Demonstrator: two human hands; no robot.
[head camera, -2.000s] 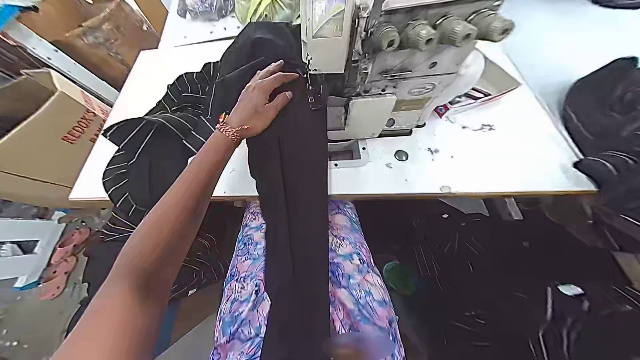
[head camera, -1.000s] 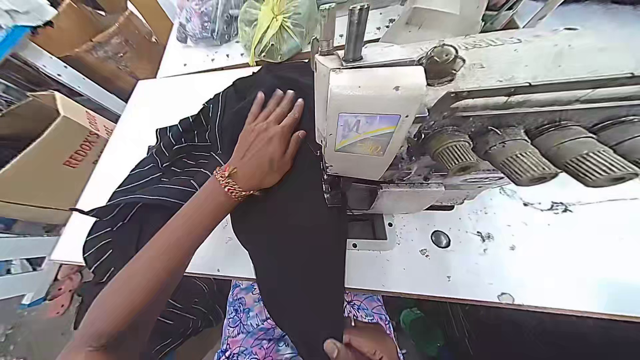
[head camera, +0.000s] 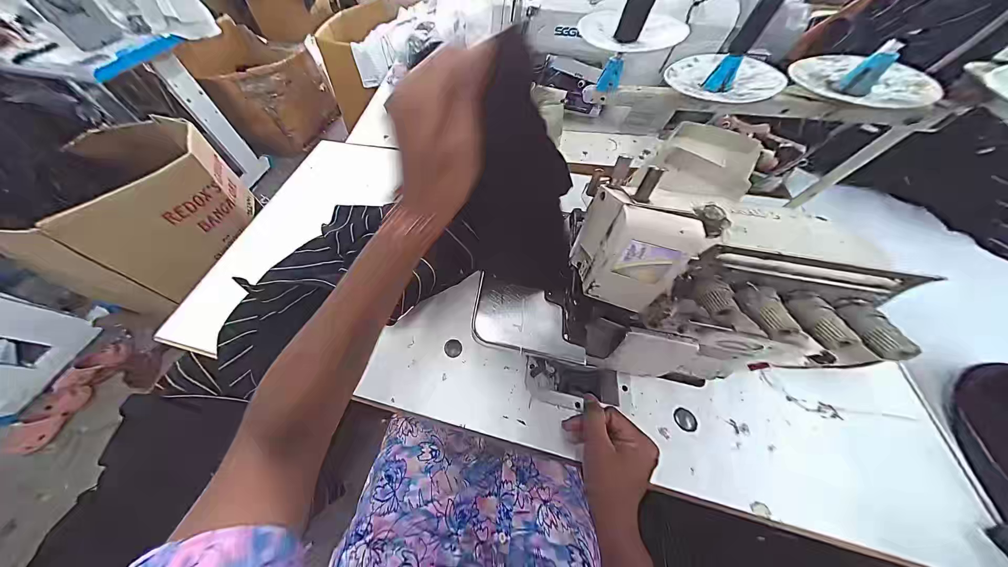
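Observation:
My left hand (head camera: 441, 126), blurred, is raised over the white table and holds up a black cloth (head camera: 524, 173) by its upper end. The cloth hangs down to the needle area of an overlock sewing machine (head camera: 638, 252). Low at the machine's front, my right hand (head camera: 614, 449) has thumb and fingers together at a small pale part by the opening in the table; whether it grips that part I cannot tell. Black striped fabric (head camera: 291, 315) lies under my left forearm and hangs over the table's edge.
An open cardboard box (head camera: 150, 213) bearing writing stands at the left, with more boxes (head camera: 268, 94) behind. Thread stand discs (head camera: 724, 77) are beyond the machine. Pink clogs (head camera: 59, 402) lie on the floor at lower left. Dark fabric (head camera: 945, 157) is at the right.
My left hand has risen from the table with the black cloth. My right hand has moved up from the cloth's lower end to the machine's front. The view has shifted.

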